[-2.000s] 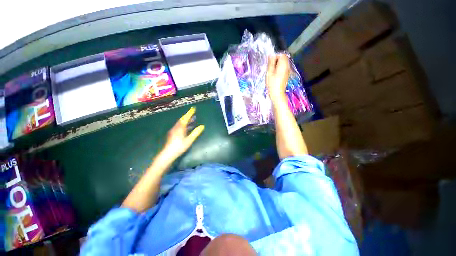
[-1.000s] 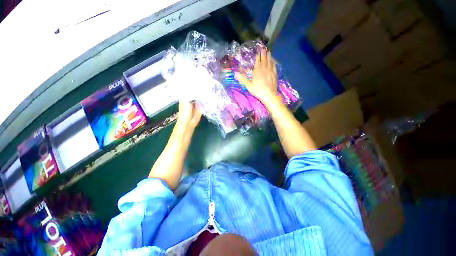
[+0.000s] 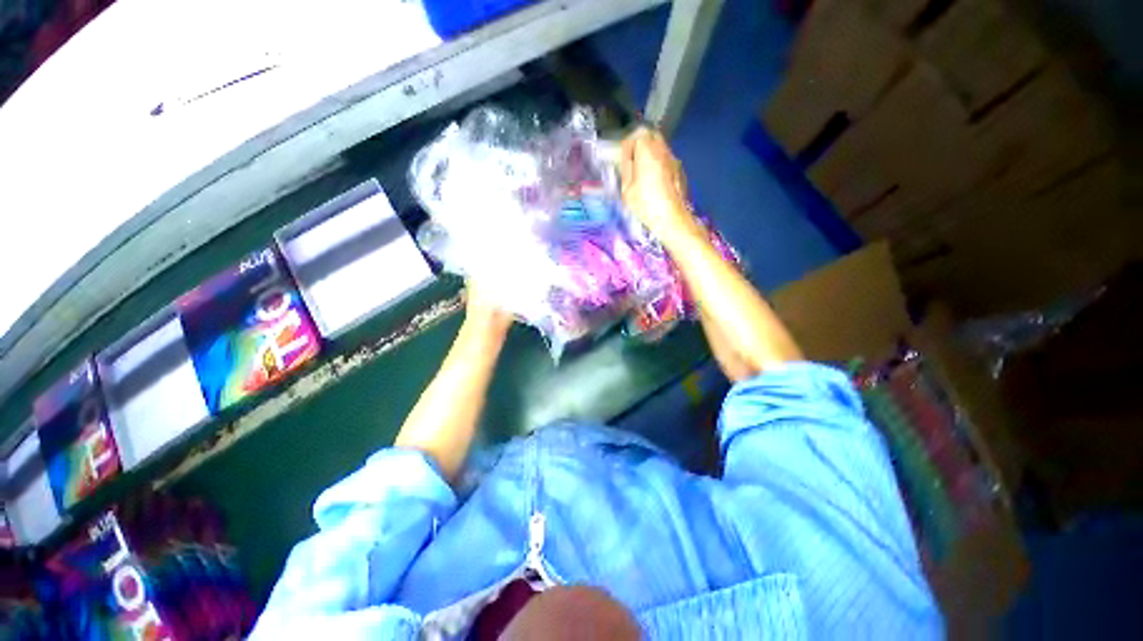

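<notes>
A bundle of colour boxes [image 3: 602, 269] with pink and purple edges lies at the right end of the green bench [image 3: 332, 420]. Clear plastic wrap [image 3: 489, 207], crinkled and glaring, covers its left and upper part. My right hand [image 3: 652, 185] has its fingers curled on the wrap at the bundle's upper right. My left hand [image 3: 486, 304] is at the lower left edge of the wrap; its fingers are hidden by the film.
Colour boxes [image 3: 251, 332] alternate with open white trays [image 3: 357, 257] along the bench. A stack of colour boxes [image 3: 151, 582] stands lower left. A white shelf [image 3: 251, 100] with a blue bin [image 3: 470, 13] is above. An open carton [image 3: 840, 301] holds a wrapped bundle [image 3: 928, 438]; brown cartons [image 3: 940, 138] lie beyond.
My left hand has come from over the bench to the wrap. My right hand lay spread on the bundle and is now curled farther up. The wrap has spread left, and the view has turned.
</notes>
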